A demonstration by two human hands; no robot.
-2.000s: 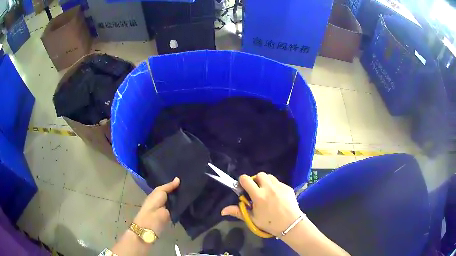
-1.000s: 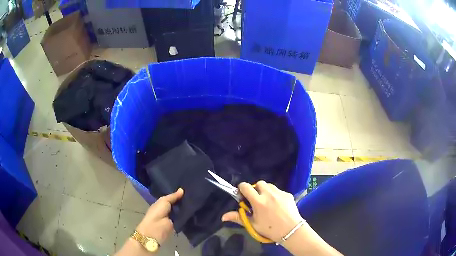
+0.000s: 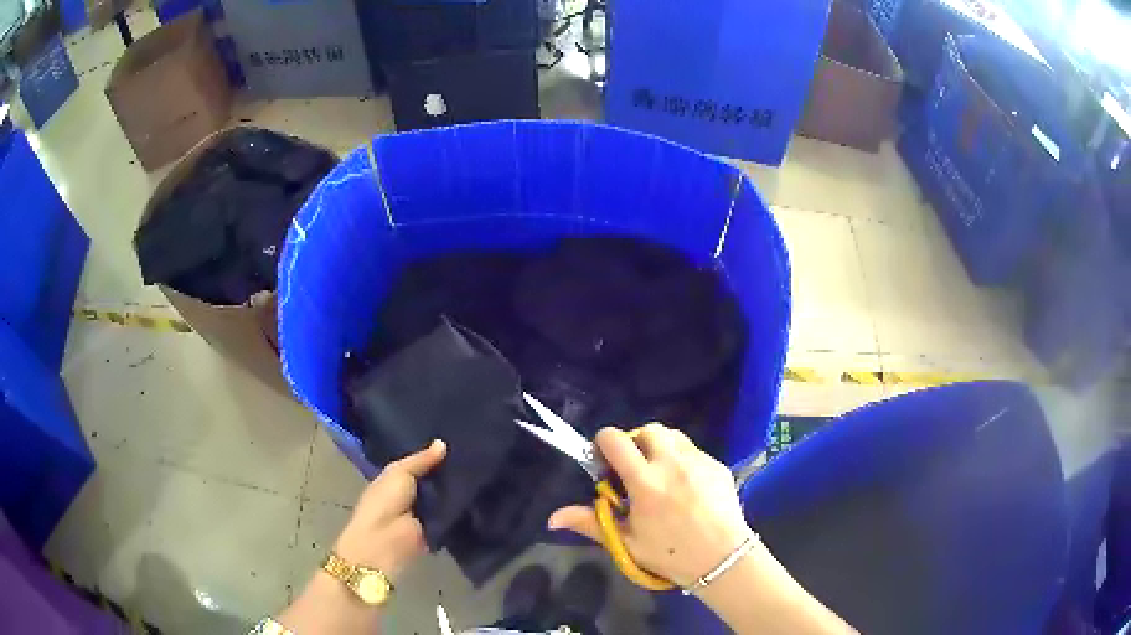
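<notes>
My left hand (image 3: 391, 509), with a gold watch on the wrist, holds a black sewn fabric piece (image 3: 447, 403) by its lower left edge. The piece hangs over the near side of the blue bin (image 3: 478, 168). My right hand (image 3: 664, 502) holds scissors (image 3: 608, 490) with yellow-orange handles. Their silver blades are spread apart, with the tips at the right edge of the piece. I cannot tell if they touch it. A pile of black pieces (image 3: 620, 310) lies inside the bin. The fingers of my left hand behind the fabric are hidden.
A brown carton (image 3: 223, 329) of black pieces stands left of the bin. A second blue box (image 3: 918, 496) is at the lower right. Blue, grey and brown boxes stand behind and along both sides. Tiled floor with yellow-black tape shows between them. Two dark shoes show below the bin.
The view dipped and came back over the last two seconds. Both hands keep nearly the same hold on the piece and scissors. The blades stay apart at the piece's right edge.
</notes>
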